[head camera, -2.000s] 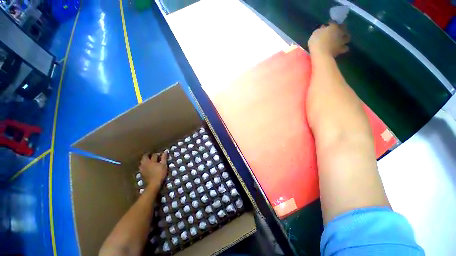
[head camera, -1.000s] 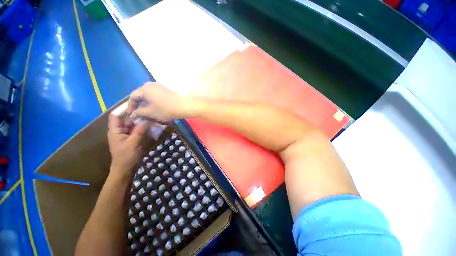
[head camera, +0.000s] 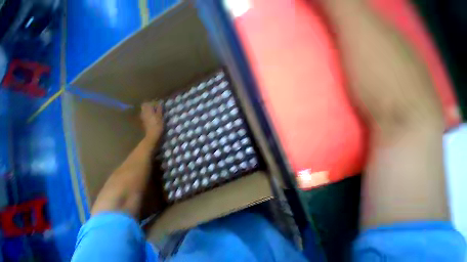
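The brown corrugated carton (head camera: 128, 66) stands open with its flaps up. Inside it a dark divider grid holds rows of bagged metal parts (head camera: 210, 128), whose white tops show in the cells. My left hand (head camera: 153, 117) is inside the carton at the far left corner of the grid. It is blurred, and I cannot tell whether its fingers hold a part. My right forearm reaches up over the red sheet; my right hand is cut off by the top edge of the picture.
The red sheet (head camera: 302, 97) lies on the dark green conveyor (head camera: 333, 215) right of the carton. A white surface (head camera: 457, 164) is at the right edge. Red stools (head camera: 25, 217) stand on the blue floor (head camera: 100, 30) at left.
My hands were together above the carton's far side. My left hand has gone down to the grid's corner; my right arm has swung away over the red sheet. The view has shifted.
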